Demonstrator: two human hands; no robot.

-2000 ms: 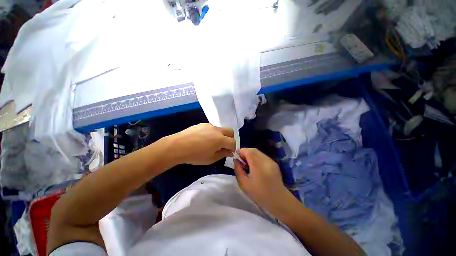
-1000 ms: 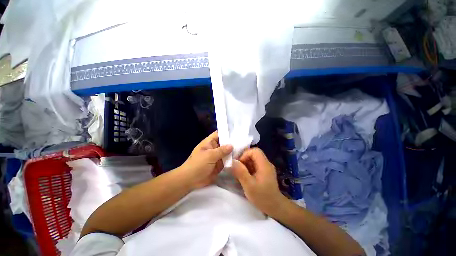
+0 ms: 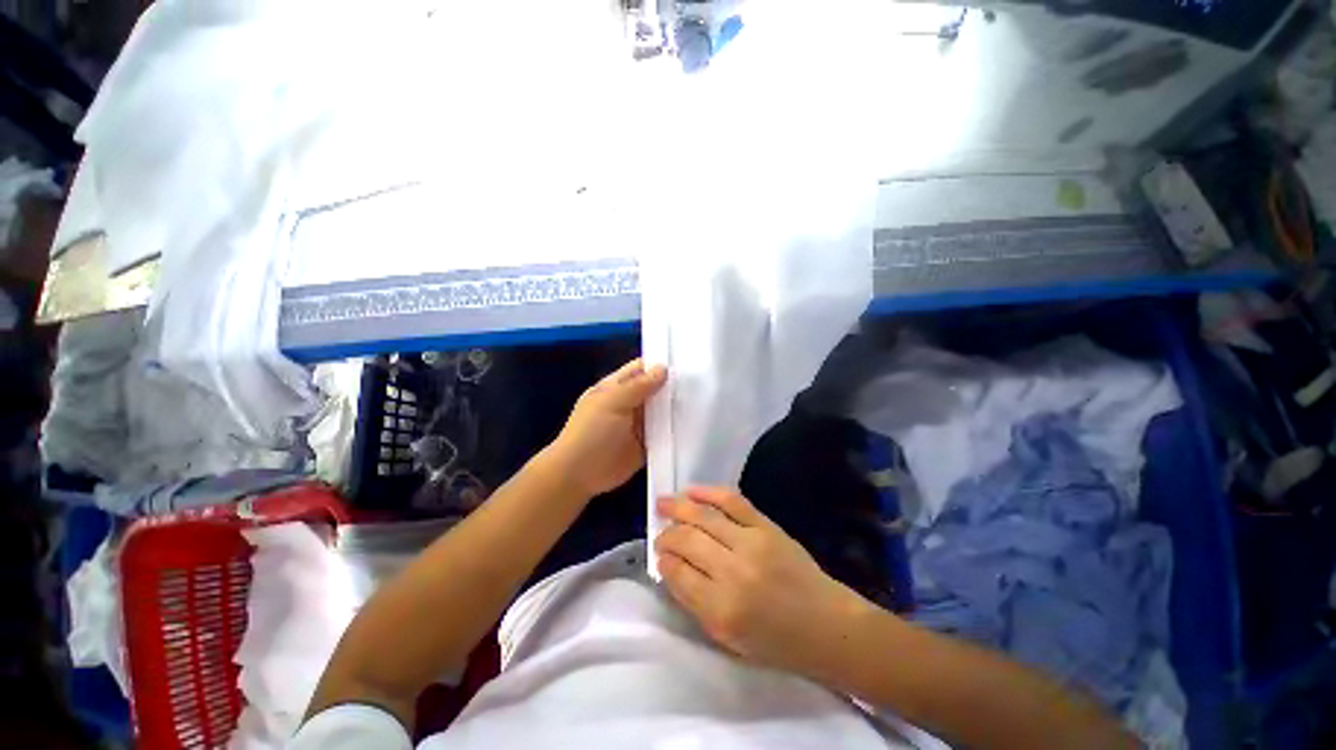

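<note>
A white garment panel (image 3: pixel 755 344) runs from under the machine's presser foot area (image 3: pixel 671 30) over the table's front edge towards my lap. A narrow white folded band (image 3: pixel 659 440) lies along its left edge. My left hand (image 3: pixel 608 425) pinches the band's left edge just below the table edge. My right hand (image 3: pixel 733 572) holds the band near its lower end, fingers on top. The presser foot area is partly cut off by the top edge and washed out by glare.
The white table has a grey, blue-trimmed front edge (image 3: pixel 469 305). White pieces (image 3: pixel 220 191) hang over it at left. A red basket (image 3: pixel 183 615) stands lower left, beside a dark crate (image 3: pixel 393 425). A blue bin (image 3: pixel 1209 513) at right holds white and light-blue cloth (image 3: pixel 1048 542).
The band is now laid straight and flat. My left hand has moved up along it and my right hand lower, so they are farther apart. The view has shifted, bringing the presser foot area back in.
</note>
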